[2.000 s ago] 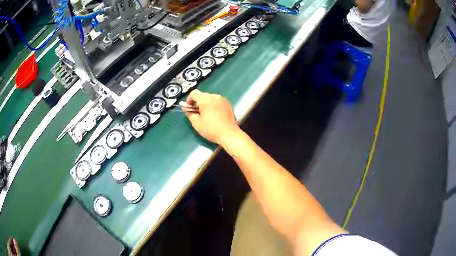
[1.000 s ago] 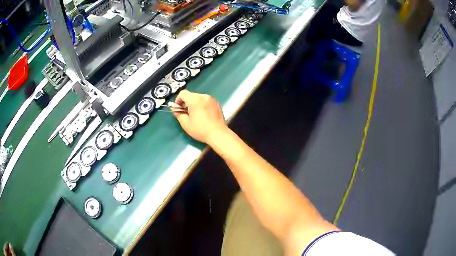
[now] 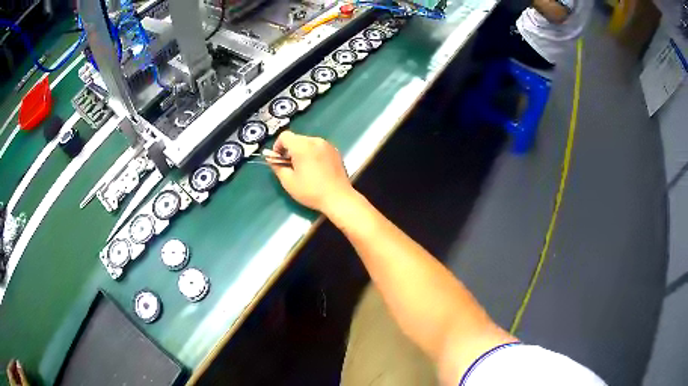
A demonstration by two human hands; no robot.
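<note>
My right hand [image 3: 311, 170] holds thin silvery tweezers [image 3: 265, 157], their tips beside the row of discs. The row of loaded plates [image 3: 200, 197] runs diagonally along the bench, with several dark-ringed round discs [image 3: 228, 154] seated in it. Three loose discs [image 3: 175, 255] lie on the green mat below the row's near end, two showing pale faces. My left hand [image 3: 15, 372] shows only as a small piece of fingers at the bottom left edge; what it holds cannot be seen.
A grey metal machine [image 3: 198, 71] stands behind the row. A black tray [image 3: 121, 348] lies at lower left. A red bin [image 3: 35, 104] and a black round part [image 3: 69, 141] are at left. A person's arm [image 3: 549, 10] and a blue stool [image 3: 520, 105] are at upper right.
A grey upright machine part now stands over the nest where discs showed before. The view has shifted slightly. My right hand and tweezers stay at about the same spot beside the row.
</note>
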